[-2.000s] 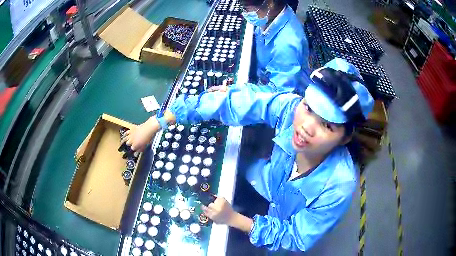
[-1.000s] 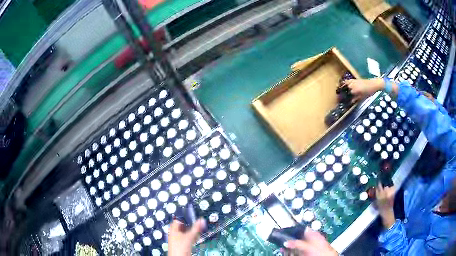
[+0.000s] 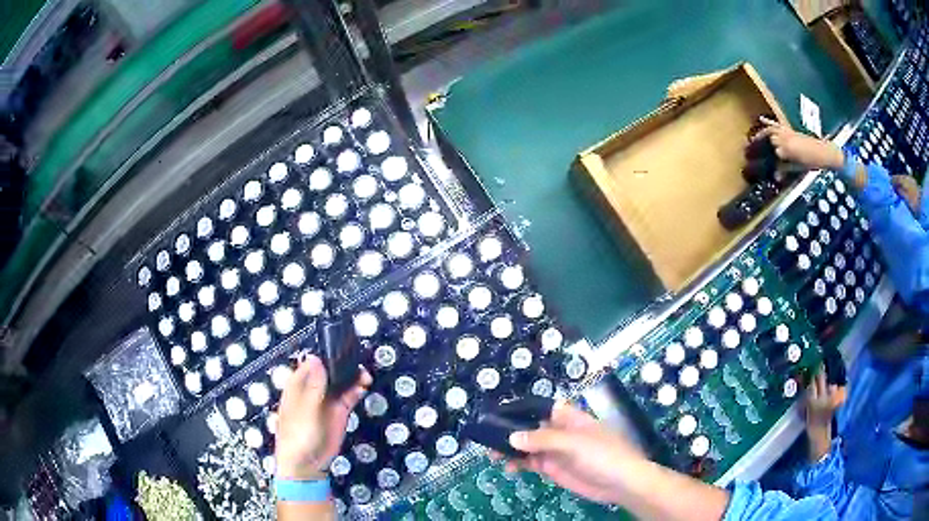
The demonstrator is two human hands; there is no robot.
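Note:
My left hand [image 3: 309, 422], with a light blue wrist band, holds a black capacitor [image 3: 339, 351] over the black capacitor trays. My right hand [image 3: 583, 453] holds black capacitors [image 3: 507, 422] over the nearer tray; I cannot tell exactly how many. Rows of pale round capacitor tops [image 3: 427, 285] fill both trays. A green circuit board [image 3: 474, 501] with pale printed outlines shows at the bottom, partly hidden by my right hand. Another green board [image 3: 725, 392] lies to the right, with some capacitors standing and some outlines bare.
An open cardboard box [image 3: 667, 188] with loose capacitors sits on the green surface [image 3: 525, 122]. Another person's hand [image 3: 800, 145] reaches into it; their other hand [image 3: 820, 402] is at the right board. Clear plastic bags [image 3: 138, 387] and bins of small white [image 3: 232, 476] and yellowish components [image 3: 166, 501] are lower left.
The view has shifted, so the trays sit higher and show more fully. Both my hands reach farther into view over the trays, still holding capacitors. The other person's hand remains at the box.

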